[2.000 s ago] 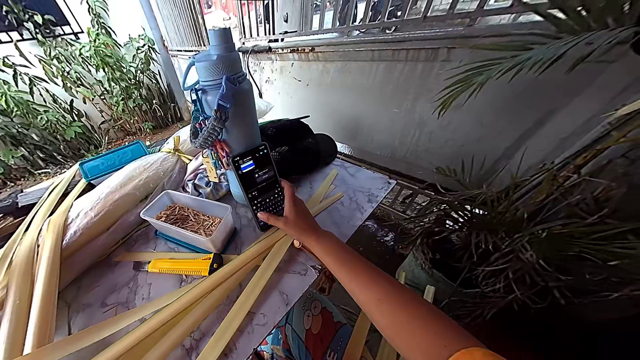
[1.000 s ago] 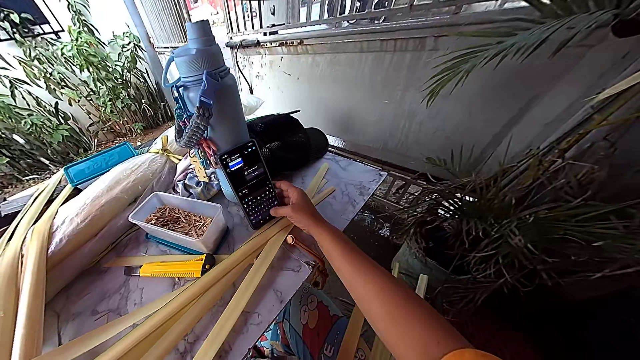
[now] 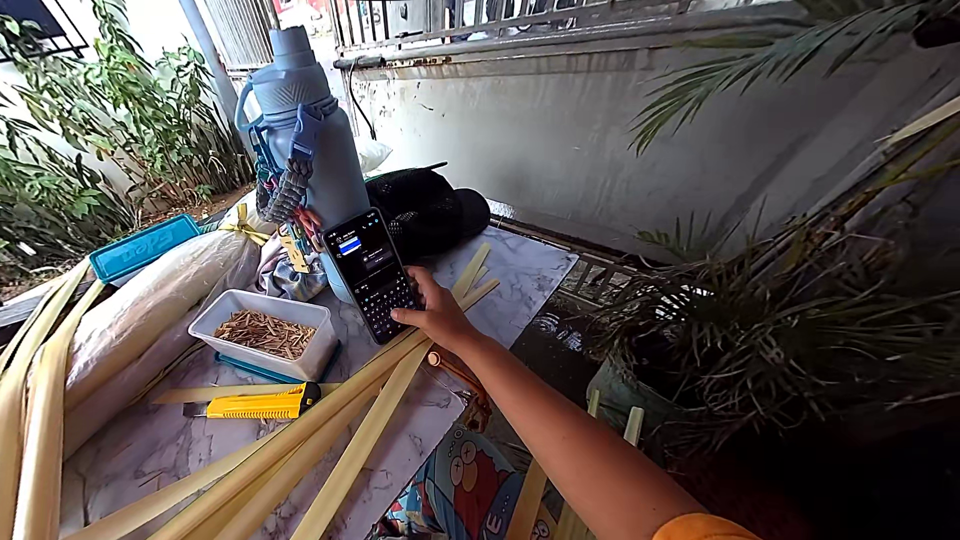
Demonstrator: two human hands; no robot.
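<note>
My right hand [image 3: 439, 311] is at the right edge of a black smartphone [image 3: 373, 274], its thumb over the lit on-screen keyboard and a finger beside the edge. The phone stands tilted against a large blue water bottle [image 3: 326, 150] with a braided cord strap. Long pale palm-leaf strips [image 3: 367, 442] run across the table under the phone's lower end. A yellow snap-off utility knife [image 3: 259, 405] lies left of them, near a clear plastic tub [image 3: 262, 334] of short dry stem pieces. My left hand is not in view.
A black cap [image 3: 427, 210] sits behind the phone on the marble-patterned tabletop [image 3: 517, 277]. Left are a plastic-wrapped bundle [image 3: 157, 315] and a teal lid [image 3: 142, 244]. A wall [image 3: 525, 135] runs behind, with a potted plant [image 3: 675, 352] at right.
My right hand stays at the phone's edge, its thumb now over the on-screen keyboard. The phone remains leaning against the bottle.
</note>
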